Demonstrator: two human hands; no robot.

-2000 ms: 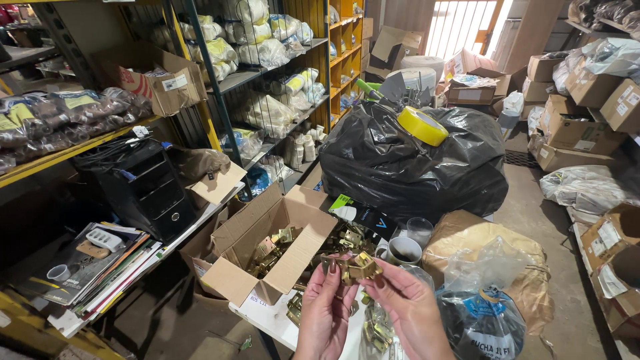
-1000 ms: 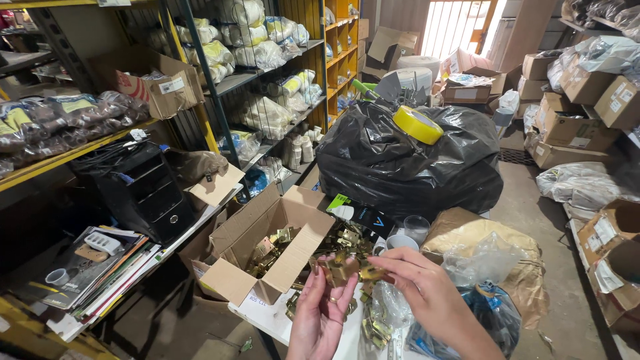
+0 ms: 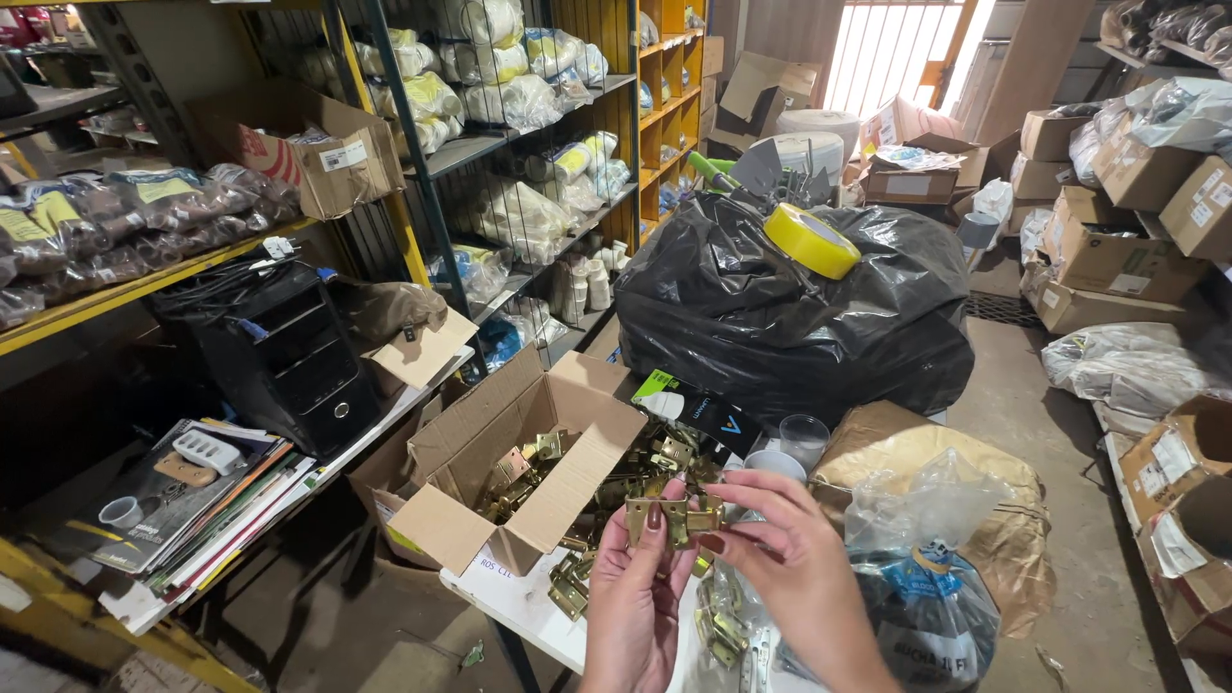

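My left hand (image 3: 640, 577) holds a brass-coloured metal latch (image 3: 664, 520) over the white table (image 3: 549, 616), its thumb pressed on the plate. My right hand (image 3: 799, 558) has its fingertips on the latch's right end. An open cardboard box (image 3: 568, 462) with many similar metal pieces (image 3: 510, 476) inside stands left of my hands. More of these pieces (image 3: 570, 585) lie loose on the table beside the box. A clear plastic bag (image 3: 722, 616) with metal pieces lies below and between my hands.
A black plastic bag (image 3: 712, 308) bears a roll of yellow tape (image 3: 811, 241) behind the table. Plastic cups (image 3: 803, 438) and a tied bag with writing (image 3: 929, 616) are at right. A black computer tower (image 3: 289, 356) stands on the left table; shelves line both sides.
The right hand's fingers have come back to the latch's right end from slightly farther right. The left hand keeps hold of a metal piece throughout.
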